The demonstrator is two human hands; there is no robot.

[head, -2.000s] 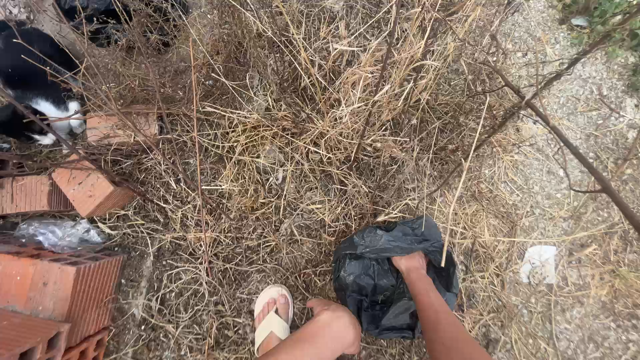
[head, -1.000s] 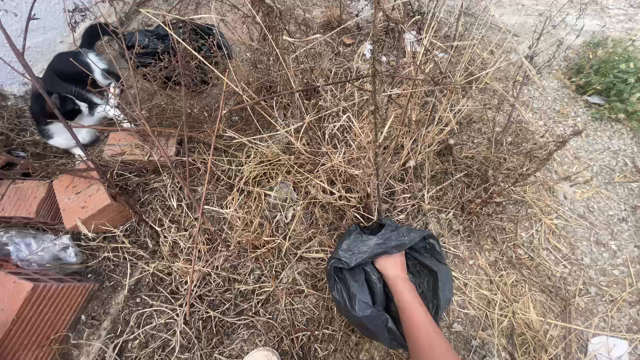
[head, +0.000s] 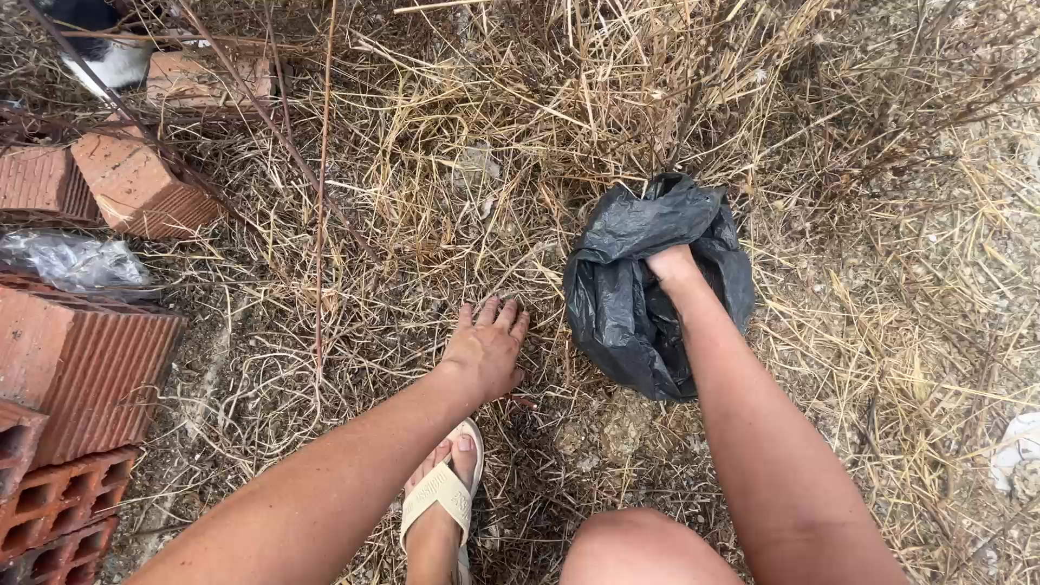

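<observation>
My left hand [head: 487, 349] is spread palm down over dry grass and twigs, just ahead of my sandaled foot, with nothing in it. To its right, a black plastic bag [head: 617, 317] lies crumpled on the dry grass [head: 520, 211], its mouth facing up. My right hand [head: 671, 262] reaches into that bag; the plastic hides its fingers, so whether they grip anything does not show. A cream thong sandal [head: 439, 496] is on my foot, right below my left hand.
Hollow red bricks [head: 106, 366] are piled along the left side, with clear plastic wrap [head: 77, 260] between them. Part of a black and white cat [head: 110, 57] shows at upper left. Thin dry stems rise across the upper area. A white scrap [head: 1016, 451] lies at far right.
My left hand has come into view and is now over the grass left of the bag. My right hand remains inside the bag. The view has shifted back toward my feet.
</observation>
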